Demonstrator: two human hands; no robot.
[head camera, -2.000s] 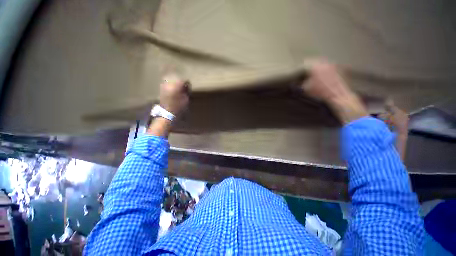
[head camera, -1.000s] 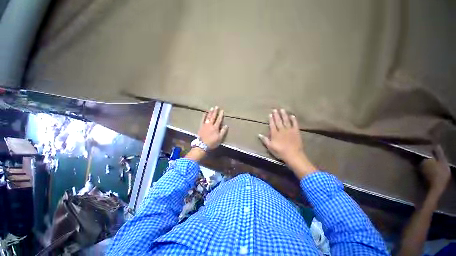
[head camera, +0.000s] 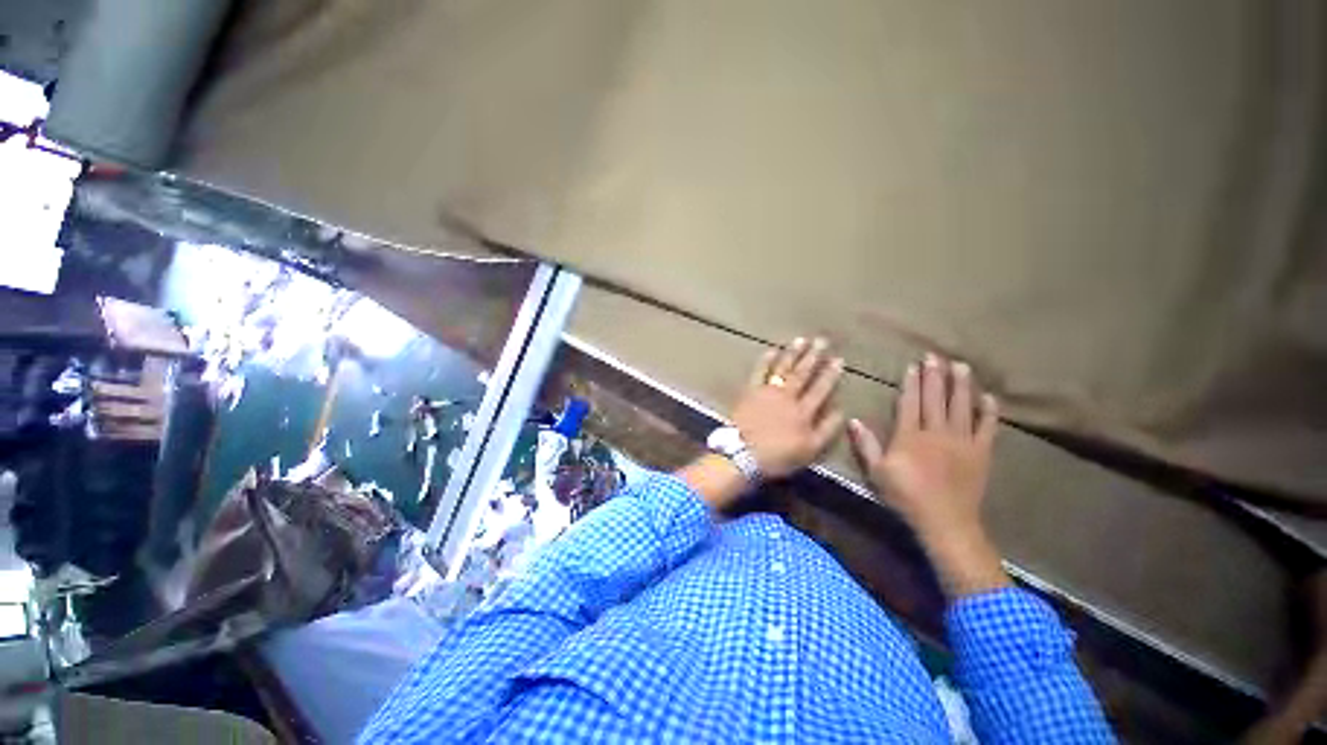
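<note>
A wide tan-brown fabric ply (head camera: 815, 175) covers the table, with soft ripples at the right. Its near edge shows as a dark line over the lower layers (head camera: 1135, 546) along the table side. My left hand (head camera: 787, 409), with a ring and a white wrist strap, lies palm down on the layers, fingertips at that edge. My right hand (head camera: 934, 444) lies flat just right of it, fingers slightly spread, fingertips on the ply's edge. Neither hand holds anything.
A long silver rail (head camera: 502, 408) overhangs the table edge at the left. A thick pale roll (head camera: 138, 73) lies at the table end. The green floor has white scraps and a brown heap (head camera: 269, 546). Part of another person's arm (head camera: 1295, 713) shows at the lower right.
My hands have let go of the lifted cloth, which now lies lower, and then moved right along its edge, closer together. The other person's hand has dropped toward the lower right corner.
</note>
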